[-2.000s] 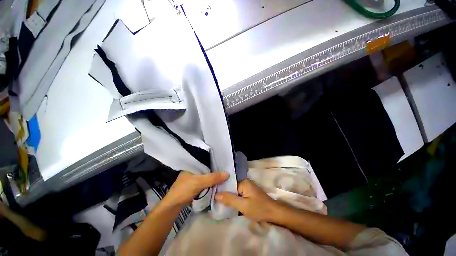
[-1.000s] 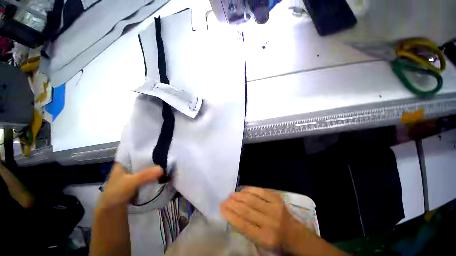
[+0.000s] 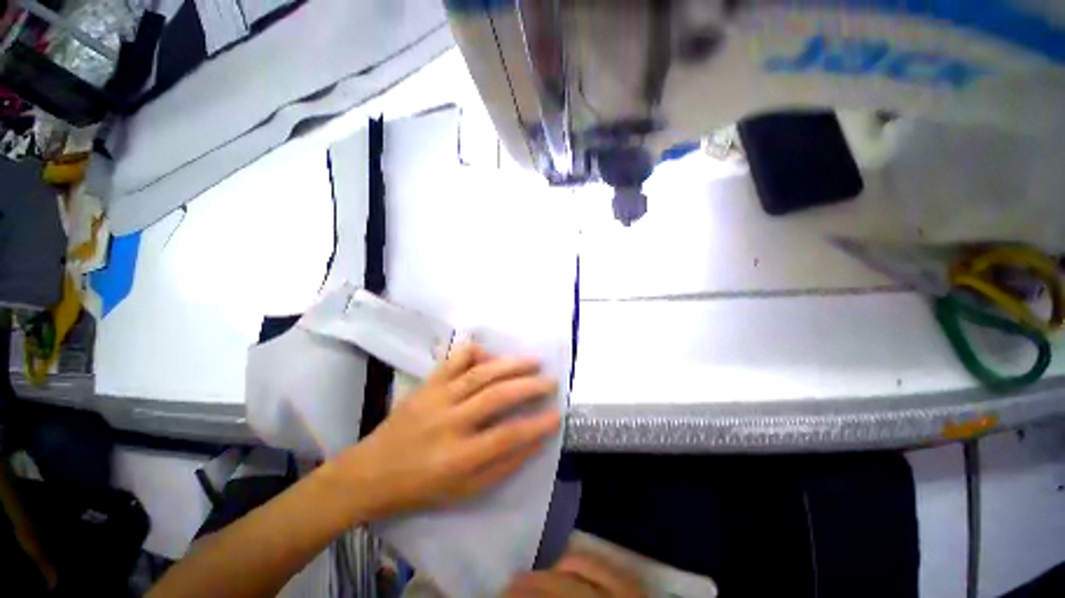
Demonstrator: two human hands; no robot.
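Note:
A pale grey garment panel (image 3: 502, 280) lies on the machine table and hangs over its front edge, with a black band (image 3: 375, 234) along its left part. A short pale pocket piece (image 3: 395, 331) lies across it. My left hand (image 3: 461, 426) lies flat on the panel, fingers spread, beside the pocket piece. My right hand (image 3: 578, 578) is cut off by the bottom edge, at the panel's lower end; its grip is hidden. The panel's upper end is beneath the lit head of the sewing machine (image 3: 747, 58).
Scissors (image 3: 993, 304) and a flat black rectangle (image 3: 800, 161) lie on the right. More grey cut pieces (image 3: 269, 99) lie at the upper left. A measuring tape (image 3: 747, 430) runs along the table's front edge. A black fabric panel (image 3: 747, 526) hangs below the edge.
The view has tilted up, showing more of the machine head. My left hand has moved from the panel's lower left edge onto its middle and lies flat. My right hand is lower, mostly out of the picture.

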